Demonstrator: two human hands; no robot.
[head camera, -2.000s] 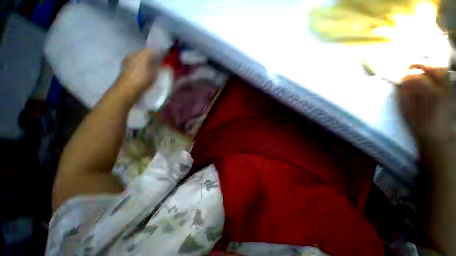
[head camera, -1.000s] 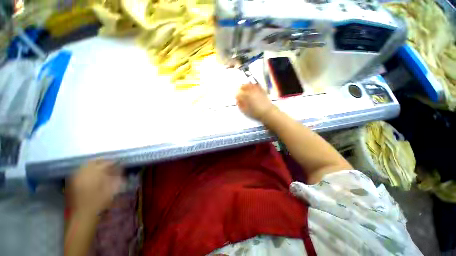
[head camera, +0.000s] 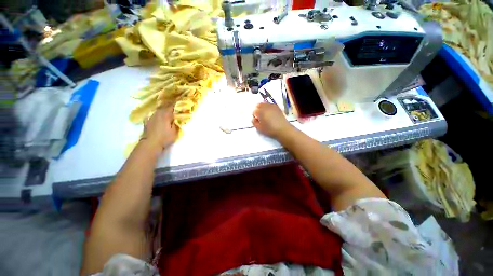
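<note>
A crumpled heap of yellow fabric pieces lies on the white table left of and behind the needle of the sewing machine. My left hand is at the front end of the heap, its fingers on or around the cloth edge; the fingertips are partly hidden. My right hand rests on the table in front of the needle, fingers curled; I cannot tell if it holds anything. A small brownish-tipped item lies between my hands. Thread snips lie just behind my right hand.
A phone in a red case lies right of the snips. A blue card and whitish bags are at the left edge. A yellow box stands behind left. A container of yellow pieces is below right. The tape-marked table edge runs in front.
The view has swung back over the table. My left hand has moved from below the table's front edge up to the yellow heap. My right hand stays near the snips.
</note>
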